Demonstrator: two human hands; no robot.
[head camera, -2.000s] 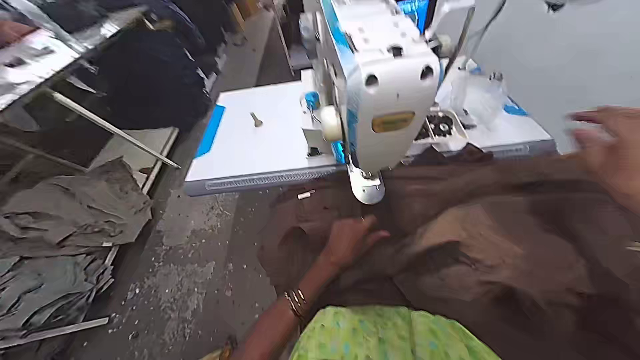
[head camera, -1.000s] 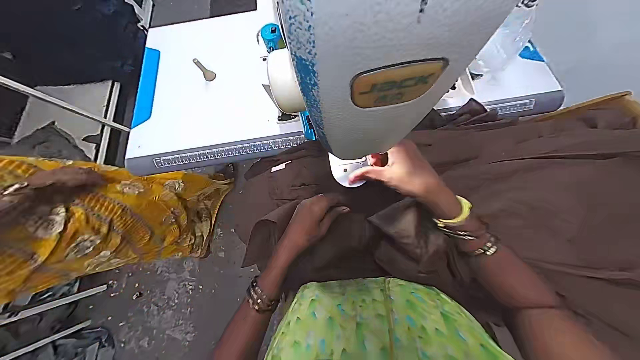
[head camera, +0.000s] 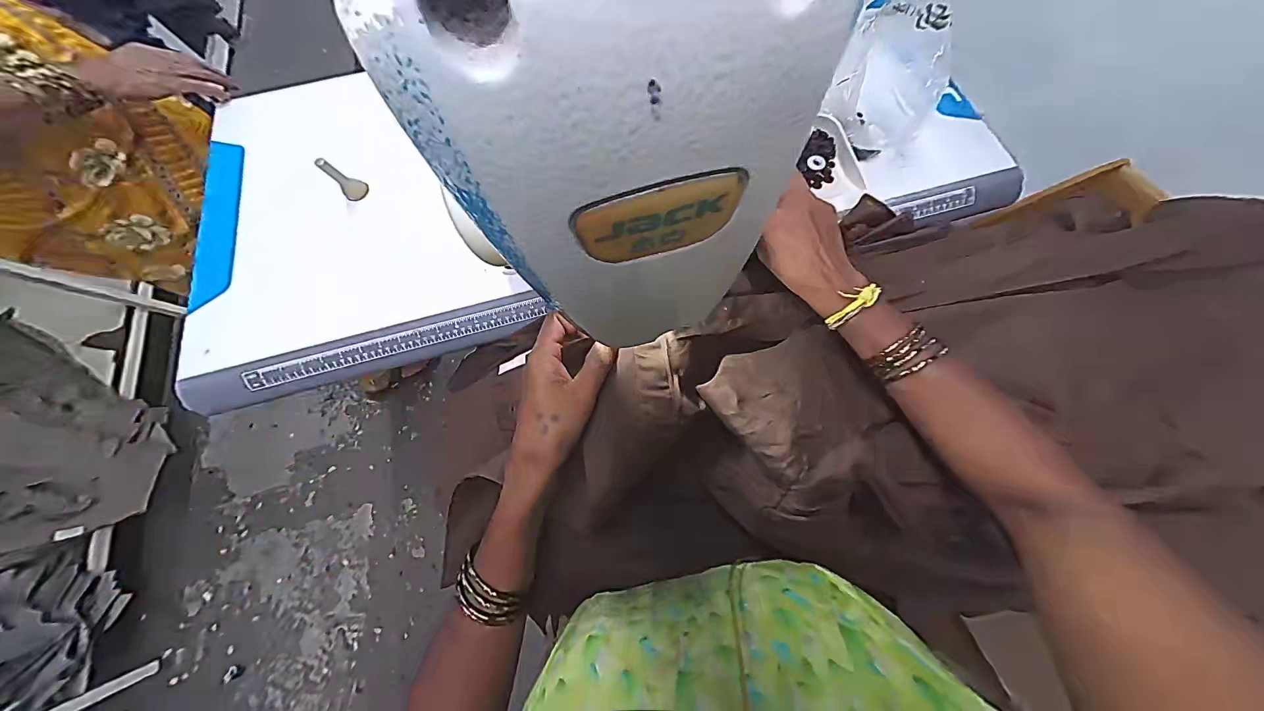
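Note:
The head of a white Jack sewing machine (head camera: 632, 128) fills the top middle and hides the needle area. Brown fabric (head camera: 1086, 365) spreads from beneath it over my lap and off to the right. My left hand (head camera: 561, 390) pinches the cloth edge between thumb and fingers, just left of the machine head. On the other side, my right hand (head camera: 805, 242) reaches in beside the head among the fabric folds; its fingertips are partly hidden, so I cannot tell whether they grip the cloth.
A small pale spoon-like tool (head camera: 343, 180) lies on the white machine table (head camera: 296, 267). Dark buttons (head camera: 818, 158) and a clear plastic bag (head camera: 894, 74) are behind my right hand. Another person's hand (head camera: 148, 74) is near the table's left corner. Grey cloth (head camera: 74, 444) is piled at left.
My right hand has moved from in front of the presser area to the right side of the machine head. My left hand has moved up against the head's left side. The view is closer to the machine.

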